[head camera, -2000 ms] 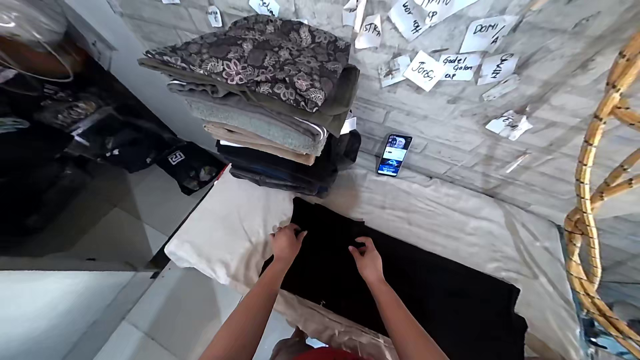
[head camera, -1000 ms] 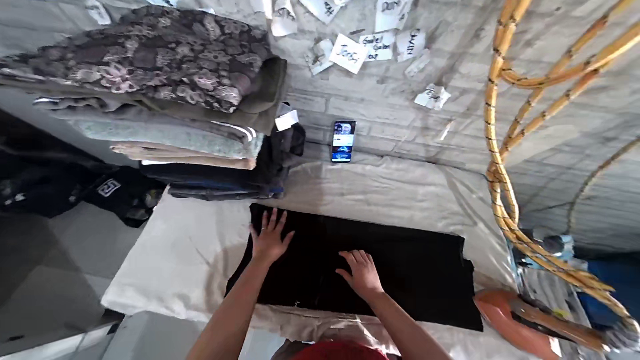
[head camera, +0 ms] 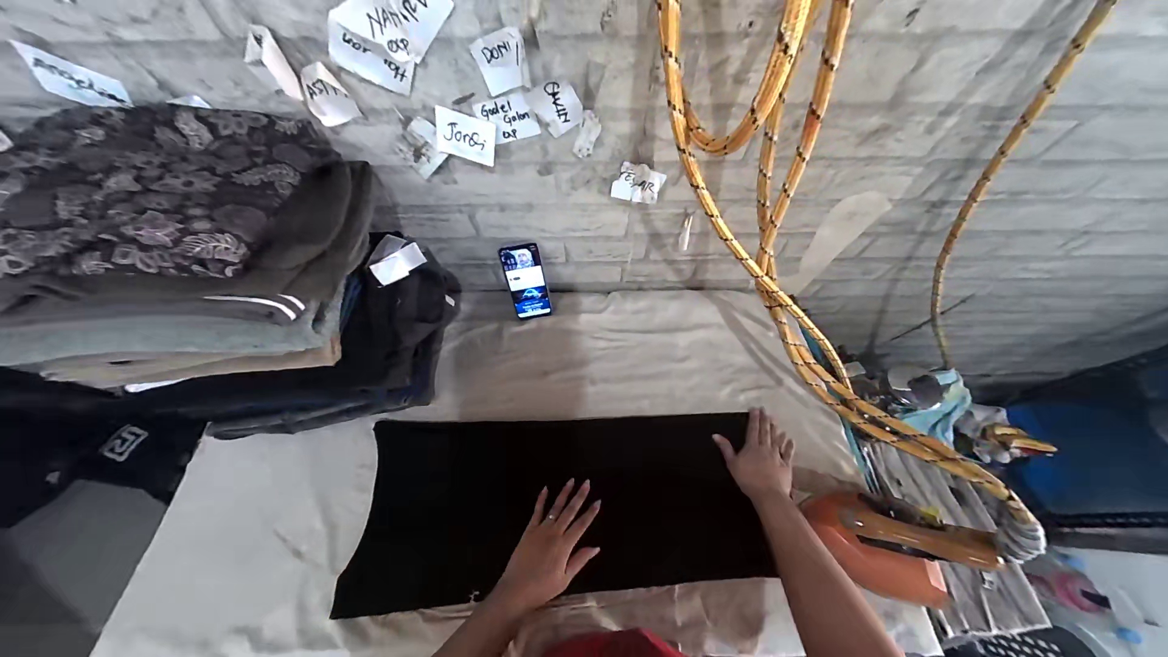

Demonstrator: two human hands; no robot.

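A folded black cloth garment (head camera: pixel 456 511) lies flat across a surface covered in pale fabric (head camera: pixel 246 511). On its lower middle rests my left hand (head camera: pixel 552 547), palm down with the fingers spread and a ring on one finger. My right hand (head camera: pixel 762 456) presses flat on the garment's upper right corner, fingers apart. Neither hand grips anything. Close to my right forearm is an orange clothes iron (head camera: pixel 876 547) with a brown handle, at the right edge of the cloth-covered surface.
A tall stack of folded clothes (head camera: pixel 182 310) stands at the left. A lit phone (head camera: pixel 526 283) leans on the brick wall (head camera: pixel 584 237), which carries handwritten paper slips. A yellow cord (head camera: pixel 766 283) hangs down to the iron. Dark clothing (head camera: pixel 100 456) lies at the lower left.
My right hand has moved right along the garment to its right end, and my left hand from its left end to its middle. The view has shifted right, bringing the iron in since the earliest frame.
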